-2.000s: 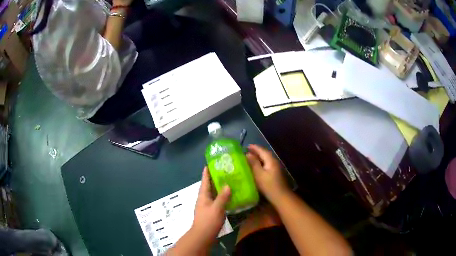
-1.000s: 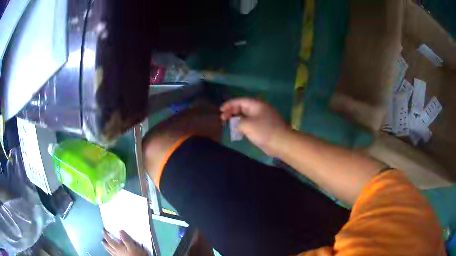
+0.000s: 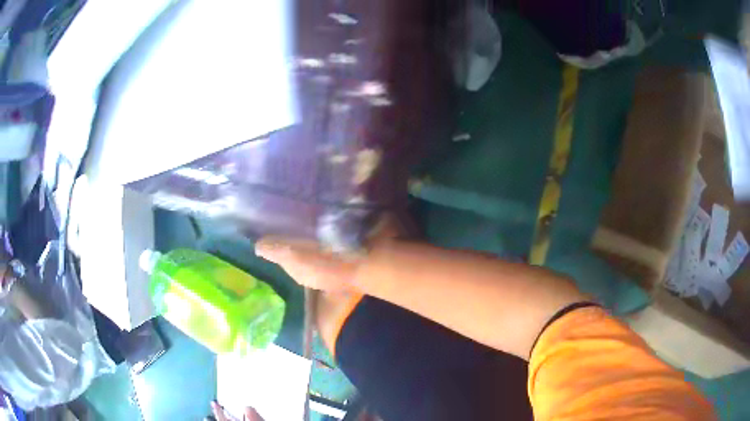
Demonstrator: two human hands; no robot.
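Observation:
The green-labelled drink bottle (image 3: 218, 300) lies on its side on the dark-green table, its white cap toward the paper stack. A white sheet (image 3: 265, 380) lies beside the bottle's base. My left hand (image 3: 234, 412) is mostly cut off by the bottom edge; only fingertips show, apart, on or at the sheet. My right hand (image 3: 308, 261) is blurred, stretched out over the table edge near the bottle. No object shows in it.
The stack of printed sheets (image 3: 138, 247) stands beside the bottle cap, with a dark phone (image 3: 145, 345) near it. The worn brown desk (image 3: 362, 107) bears large white sheets. An open carton (image 3: 658, 164) on the floor holds several folded leaflets (image 3: 714, 255).
The bottle has gone from both my hands to the table. The small white piece is no longer seen in my right hand, which has moved back toward the table. The view has turned.

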